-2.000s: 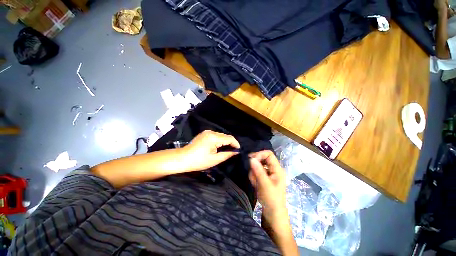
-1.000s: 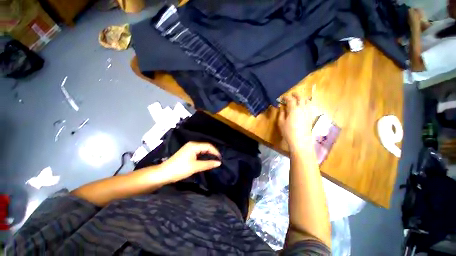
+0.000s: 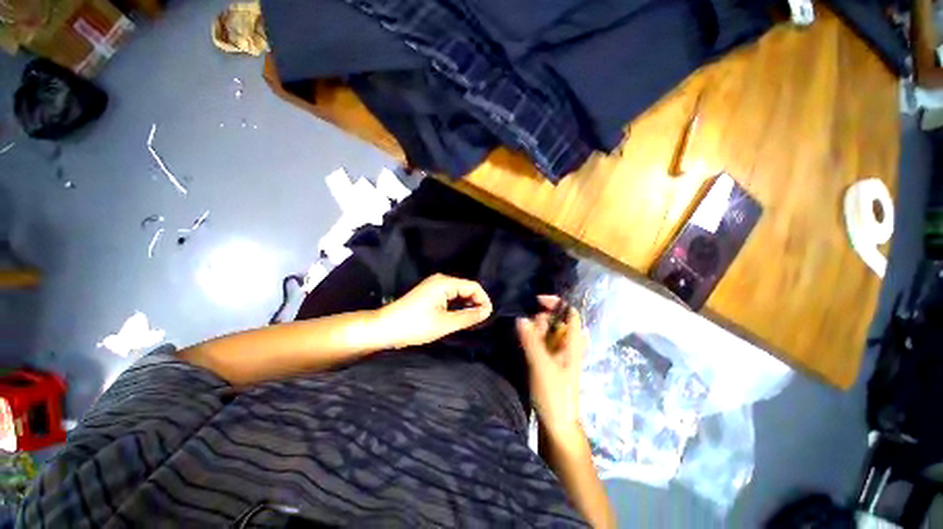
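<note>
A black garment [image 3: 414, 243] lies bunched on my lap. My left hand [image 3: 439, 312] is over it with thumb and forefinger pinched together. Any thread or cloth edge between those fingertips is too fine or dark to make out. My right hand [image 3: 554, 341] is just to the right over the garment, a small gap from the left hand. Its fingers are closed on a small tool [image 3: 558, 322], dark with a yellow-orange part, blurred and partly hidden by the fingers.
The wooden table [image 3: 796, 124] holds a dark garment pile [image 3: 662, 47] with a checked strip, a thin orange-handled tool [image 3: 685, 145], a smartphone [image 3: 708, 243] and a white tape roll [image 3: 869, 217]. Clear plastic bags [image 3: 651, 413] lie below its edge. White scraps [image 3: 357, 201] lie beside my lap.
My right hand reached to the table near the green-and-yellow tool and has come back to my lap holding a small tool. The green-and-yellow item no longer shows on the table. The phone screen has darkened.
</note>
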